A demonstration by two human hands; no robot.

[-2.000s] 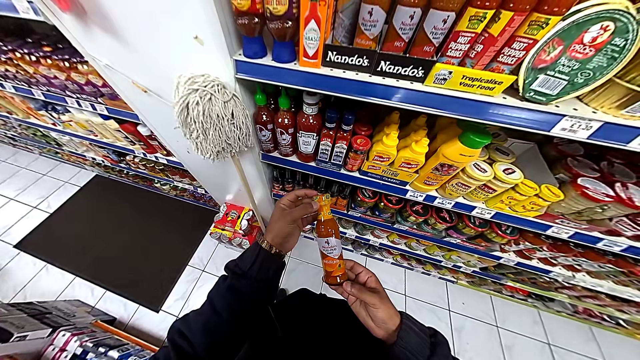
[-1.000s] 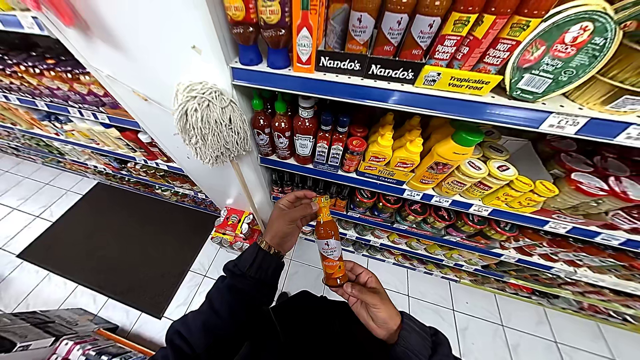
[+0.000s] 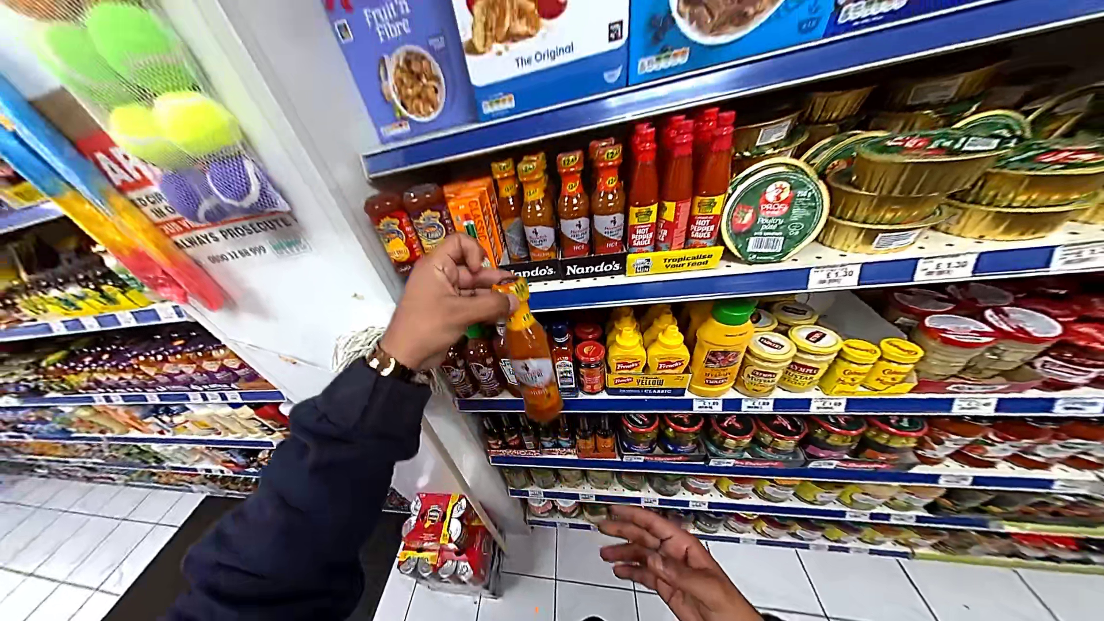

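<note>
My left hand [image 3: 453, 302], in a dark sleeve with a bracelet or watch at the wrist, pinches the yellow neck of an orange sauce bottle [image 3: 533, 371]. The bottle hangs slightly tilted in front of the shelves. Lower right, my right hand [image 3: 660, 561] has its fingers apart and touches nothing. Behind and above the held bottle, similar sauce bottles [image 3: 539, 216] stand in a row on the shelf, beside red-capped hot pepper sauce bottles [image 3: 677, 190].
Yellow mustard bottles [image 3: 667, 349] and jars line the shelf below. Gold foil tins [image 3: 923, 172] are stacked at the right, cereal boxes [image 3: 543, 52] above. A mop [image 3: 466, 483] leans by the white pillar [image 3: 293, 302], near shrink-wrapped cans [image 3: 444, 539] on the tiled floor.
The left hand has lifted the bottle towards the upper shelf. My right hand has let go of the bottle's base and is apart from it. The view has tilted up.
</note>
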